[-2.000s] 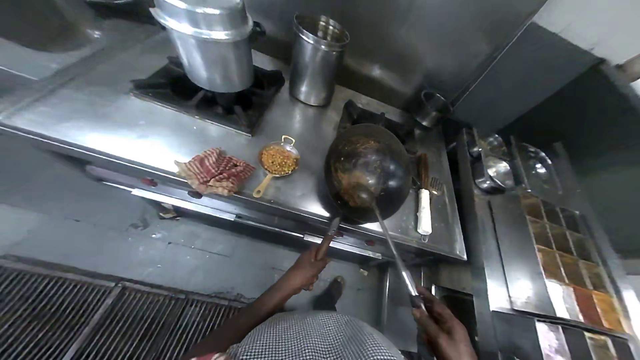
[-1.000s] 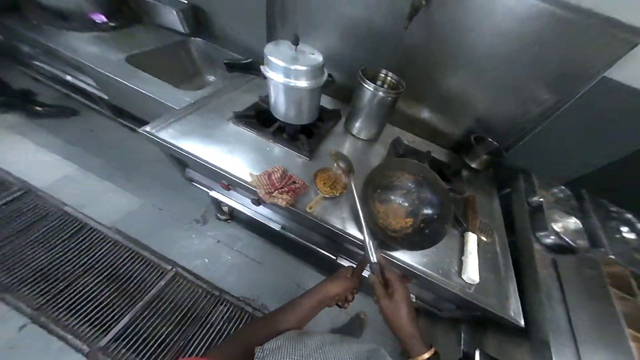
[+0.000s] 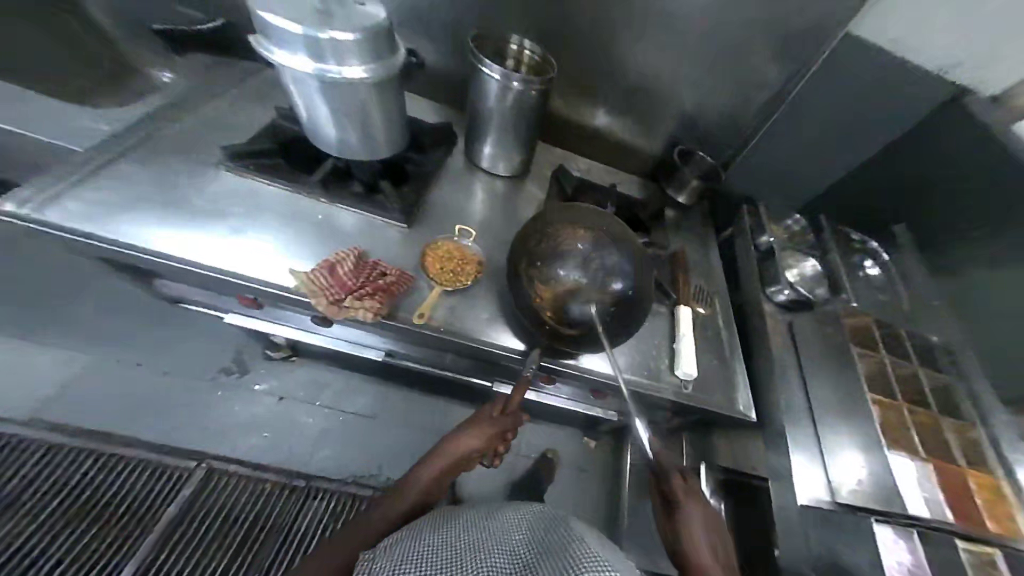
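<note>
My left hand [image 3: 490,436] is closed round the wooden handle of a dark wok [image 3: 580,276] on the right burner. In my right hand [image 3: 690,512] is the long handle of a metal ladle [image 3: 620,376], whose bowl is down inside the wok. Some brown food [image 3: 552,302] clings to the wok's inner left side. Left of the wok stands a small brass-handled pan [image 3: 452,262] heaped with orange-brown food. A red-and-white checked cloth [image 3: 356,284] lies beside that pan. On the wok's right rest a white-handled utensil [image 3: 685,340] and a slotted turner [image 3: 701,298].
A lidded aluminium pressure cooker [image 3: 352,96] sits on the left burner [image 3: 264,156]. A tall steel container [image 3: 508,108] stands between the burners, near the back wall. A small steel pot [image 3: 693,174] is at the back right. Spice compartments [image 3: 920,384] and steel bowls [image 3: 800,272] are at the far right.
One second ago the ladle's bowl was over the small pan; now it is in the wok. The small pan looks fuller than then. The view has swung to the right.
</note>
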